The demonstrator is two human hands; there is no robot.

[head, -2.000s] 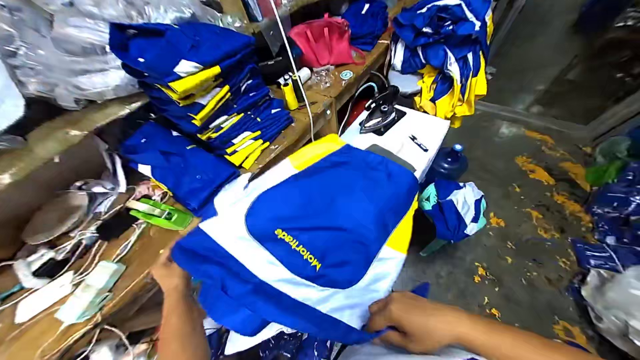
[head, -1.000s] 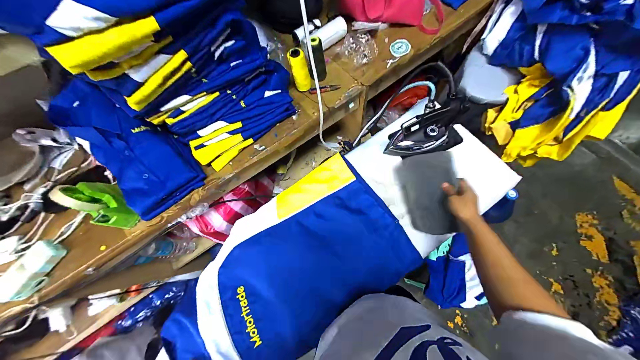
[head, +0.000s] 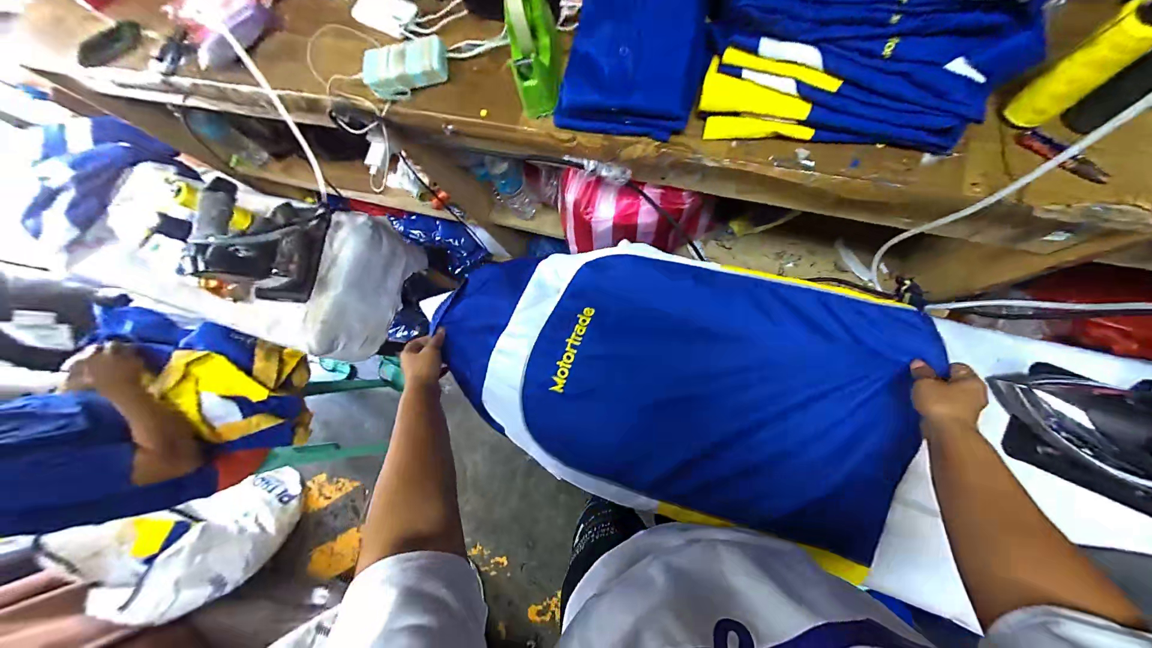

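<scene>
A blue, white and yellow garment (head: 720,378) with yellow lettering lies stretched over a white-covered ironing board (head: 936,504). My left hand (head: 423,360) pinches the garment's edge at the board's narrow end. At the opposite edge, my right hand (head: 949,392) grips the blue fabric between thumb and fingers. A black clothes iron (head: 1075,432) rests on the board just right of my right hand.
A wooden workbench (head: 792,189) runs behind the board, bearing folded blue and yellow garments (head: 855,72), a green tape dispenser (head: 533,58) and a yellow thread cone (head: 1080,67). A white cable (head: 999,166) hangs near the board. At left, another person (head: 117,405) sits by a sewing machine (head: 256,238).
My right hand has let go of the grey flat piece beside the iron and now grips the garment. My left hand, out of sight one second ago, holds its other edge. The view has swung left.
</scene>
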